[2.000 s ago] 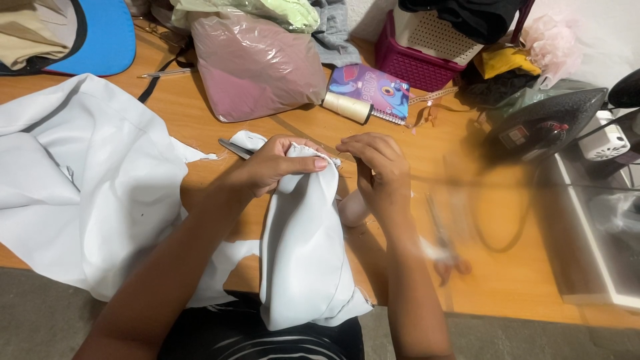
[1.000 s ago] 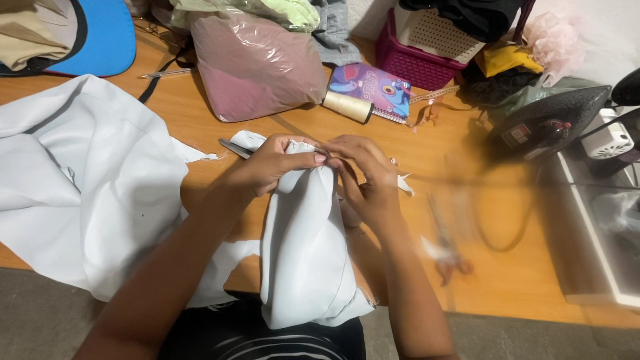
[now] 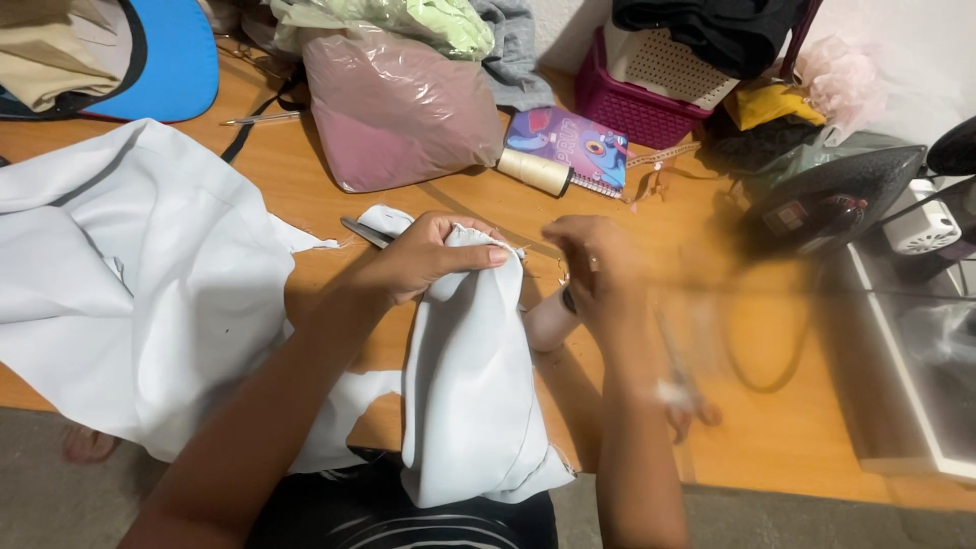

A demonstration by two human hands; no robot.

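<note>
My left hand [image 3: 438, 259] pinches the gathered top edge of a white fabric piece [image 3: 473, 381], thumb on the front. The piece hangs down over the table edge toward my lap. Just right of that edge my right hand [image 3: 591, 259] is raised, fingers curled; whether it holds a needle or thread is too blurred to tell. Beneath it a pale thread spool [image 3: 550, 319] is partly hidden. Grey metal blades [image 3: 367, 231] poke out beside my left hand, near a small white scrap [image 3: 386, 219]. A larger white cloth [image 3: 206, 290] spreads over the left side.
Blurred orange-handled scissors [image 3: 690, 404] lie right of my right forearm. A clothes iron [image 3: 835, 202] stands at the right by a white-edged box [image 3: 900, 366]. Behind are a plastic-wrapped pink bundle [image 3: 404, 107], a cream thread cone [image 3: 534, 171], a spiral notebook [image 3: 568, 145] and a magenta basket [image 3: 637, 99].
My right hand came in to the fabric's top edge beside my left fingers, then moved away to the right. My left hand has kept its hold on the fabric.
</note>
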